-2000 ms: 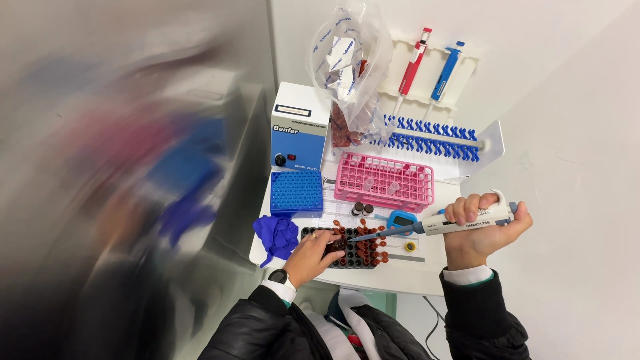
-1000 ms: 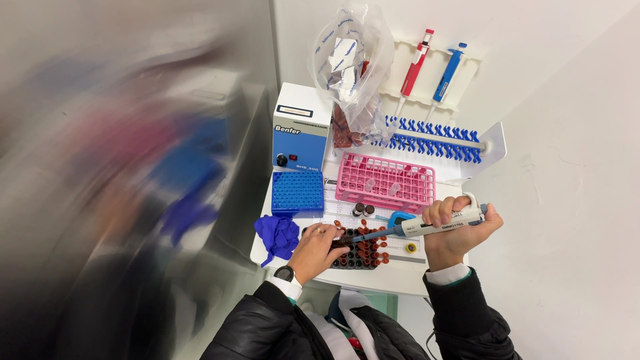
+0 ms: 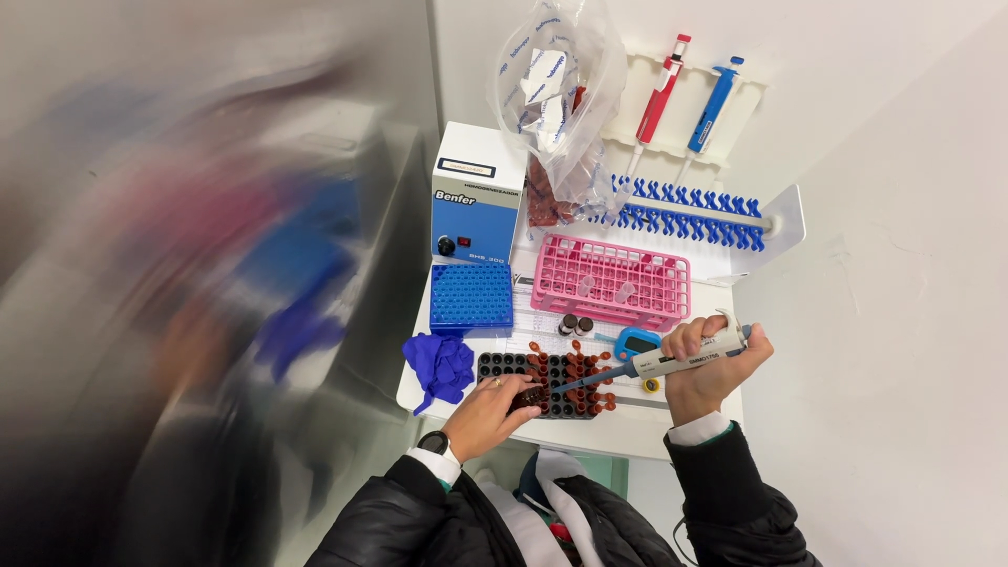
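A grey and white micropipette [image 3: 677,359] is gripped in my right hand [image 3: 705,375], at the right of the bench. It slants down to the left, its tip end over a black tube rack [image 3: 561,398]. Red-brown microtubes [image 3: 583,378], several with open caps, stand in rows in that rack. My left hand [image 3: 491,413] lies over the rack's left front part, its fingers around a dark brown ribbed object [image 3: 528,398], perhaps a bottle cap. Two small dark-capped vials [image 3: 576,324] stand just behind the rack. Whether the pipette tip touches a tube is too small to tell.
Behind are a blue tip box [image 3: 472,296], a pink rack [image 3: 612,281], a Benfer homogenizer [image 3: 478,197] and a plastic bag [image 3: 555,102]. Crumpled blue gloves [image 3: 439,368] lie left. A blue timer [image 3: 636,344] sits near the pipette. Red and blue pipettes [image 3: 713,109] hang behind. A reflective metal surface borders the left.
Two seconds ago my right hand with the pipette was farther right; it had moved left by one second ago. My left hand stays at the rack.
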